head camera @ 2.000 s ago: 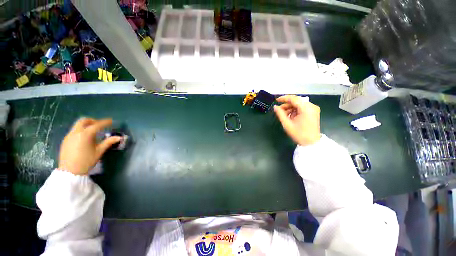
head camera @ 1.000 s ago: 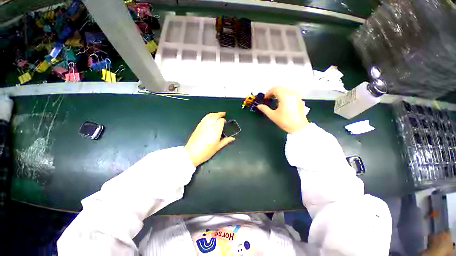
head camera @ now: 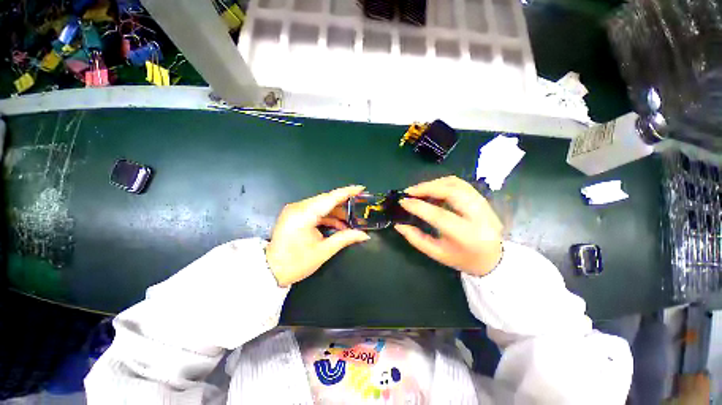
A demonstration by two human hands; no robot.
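My left hand (head camera: 310, 236) holds a rounded-square watch frame (head camera: 356, 212) by its edges, between thumb and fingers, over the middle of the bench. My right hand (head camera: 449, 225) grips a black display module (head camera: 393, 207) at the frame's right side. The module's orange-yellow flex cable (head camera: 374, 208) shows across the frame's opening. My fingers hide part of the module, and I cannot tell whether it touches the frame. A module stack (head camera: 437, 141) with orange ends lies behind my right hand.
A watch head (head camera: 131, 176) lies at left, another rounded-square piece (head camera: 587, 259) at right. White papers (head camera: 499, 160), a white bottle (head camera: 616, 144) and blister trays (head camera: 697, 221) are at right. Behind the rail (head camera: 340, 109) are a parts tray (head camera: 467, 71) and binder clips (head camera: 96, 73).
My left hand has taken hold of the frame. My right hand has brought a module from the stack toward me, to the frame. The watch head at left was released earlier.
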